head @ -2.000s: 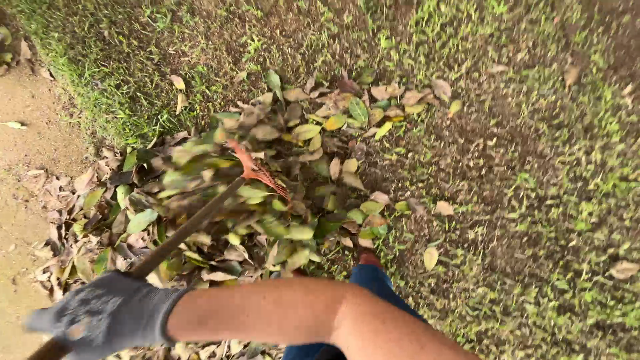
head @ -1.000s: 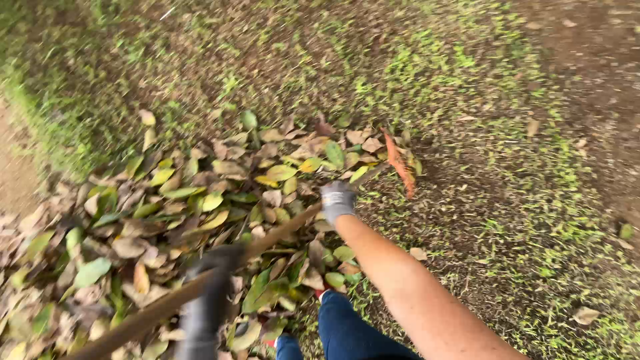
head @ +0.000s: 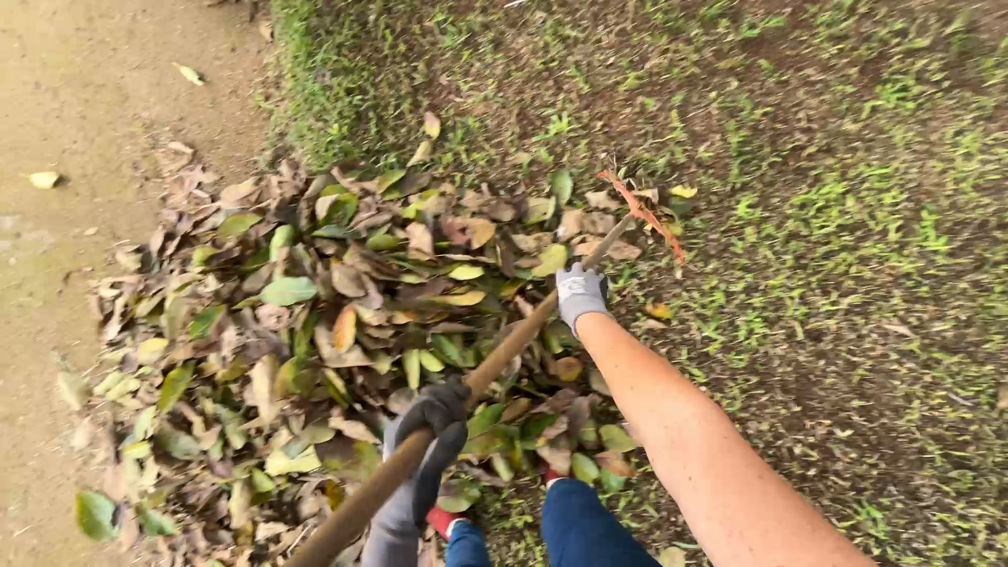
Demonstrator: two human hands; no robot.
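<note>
A rake with a long wooden handle (head: 512, 346) slants from the bottom left up to its orange head (head: 642, 213), which rests at the upper right edge of a large heap of fallen leaves (head: 378, 291). My right hand (head: 583, 295), in a grey glove, grips the handle a short way behind the head. Lower down, my left hand (head: 431, 433), in a grey and black glove, is closed around the same handle. The rake's tines are hard to make out among brown leaves and dry grass.
Patchy grass (head: 827, 236) stretches to the right and top. Bare sandy ground (head: 87, 220) lies at the left, with a few loose leaves on it. My legs in blue trousers (head: 587, 524) and red shoes (head: 442, 520) stand at the heap's lower edge.
Two seconds ago the rake head was over the heap; now it is at the heap's right edge. My right hand has come into view on the handle near the head.
</note>
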